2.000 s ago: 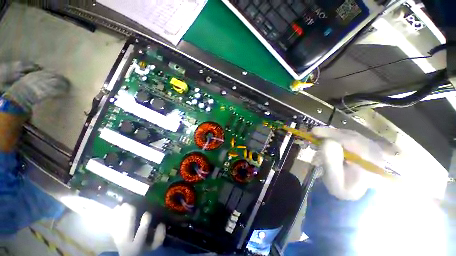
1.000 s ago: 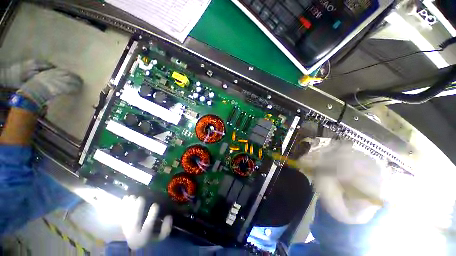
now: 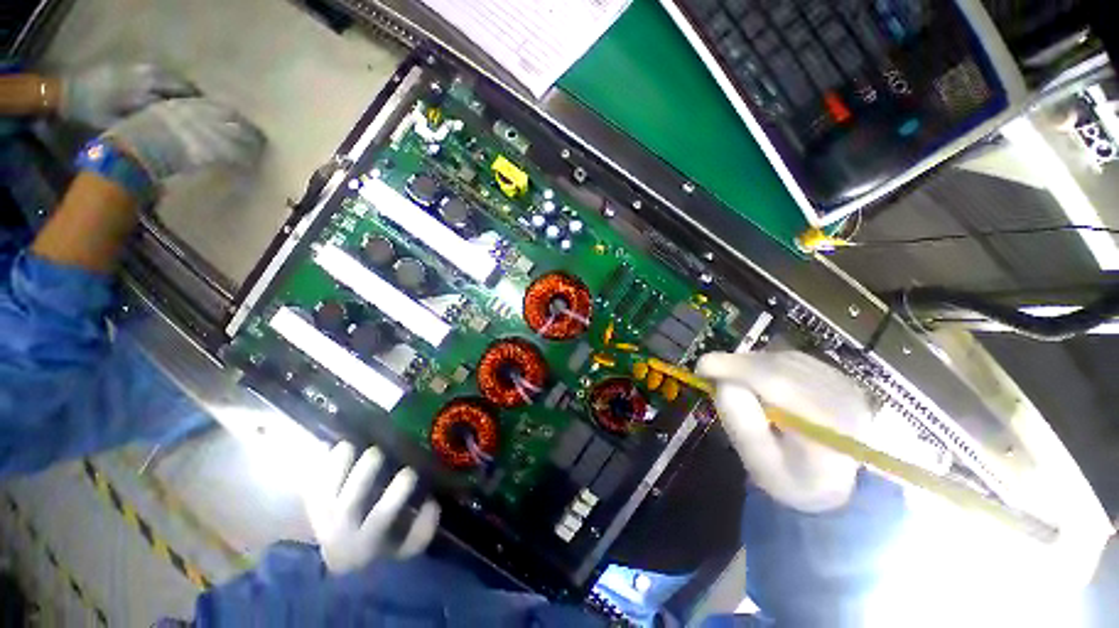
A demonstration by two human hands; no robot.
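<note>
A large green circuit board [image 3: 479, 294] lies in a dark carrier [image 3: 290, 209] on the line. It bears three long white bars, copper-red ring coils in a row and one more ring apart [image 3: 619, 404]. My right hand [image 3: 804, 423], in a white glove, holds a thin yellow stick [image 3: 908, 471]. The stick's tip is at the small orange-yellow parts beside the lone ring; whether it touches cannot be told. My left hand [image 3: 371, 508], in a white glove, rests with fingers apart at the carrier's near edge. Its grip on the edge is unclear.
Another person's gloved hands [image 3: 184, 133] are over a pale flat surface [image 3: 264, 55] at the upper left. A keyboard [image 3: 859, 104] and papers [image 3: 528, 34] lie on a green mat [image 3: 669, 117] behind. A toothed chain rail [image 3: 890, 380] runs at the right.
My right hand has brought the stick's tip left to the small orange-yellow parts. The view has shifted, so the board appears further right and more tilted. My left hand stays at the near edge.
</note>
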